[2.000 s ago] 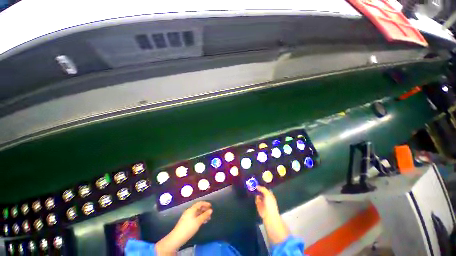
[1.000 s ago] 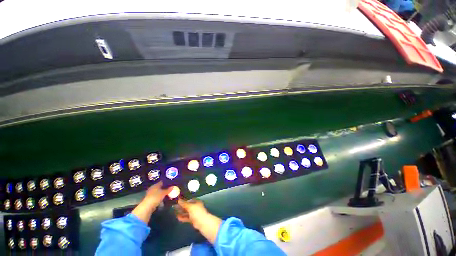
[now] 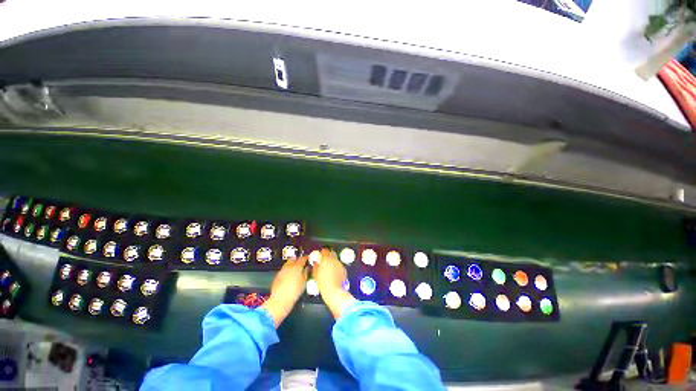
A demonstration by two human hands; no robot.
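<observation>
My left hand [image 3: 288, 285] and my right hand [image 3: 329, 276] are side by side at the left end of a black ten-place tray [image 3: 381, 273] of round units. Their fingertips meet around the upper-left round unit [image 3: 314, 257], which shows white between them. Any small part in the fingers is too small to make out. My right hand partly covers units in the lower row. A small black parts box [image 3: 249, 296] with a red mass lies left of my left forearm, which partly hides it.
A tray of blue, green, orange and white discs [image 3: 500, 287] lies to the right. Several trays of metallic-faced units [image 3: 241, 243] lie to the left on the green belt [image 3: 366, 200]. A black stand [image 3: 620, 357] and orange object [image 3: 679, 363] are at near right. A grey hood [image 3: 343, 76] runs behind.
The view has turned left. My hands have moved from the lower-left unit to the upper-left unit of the middle tray. A gap now shows between this tray and the one to its right.
</observation>
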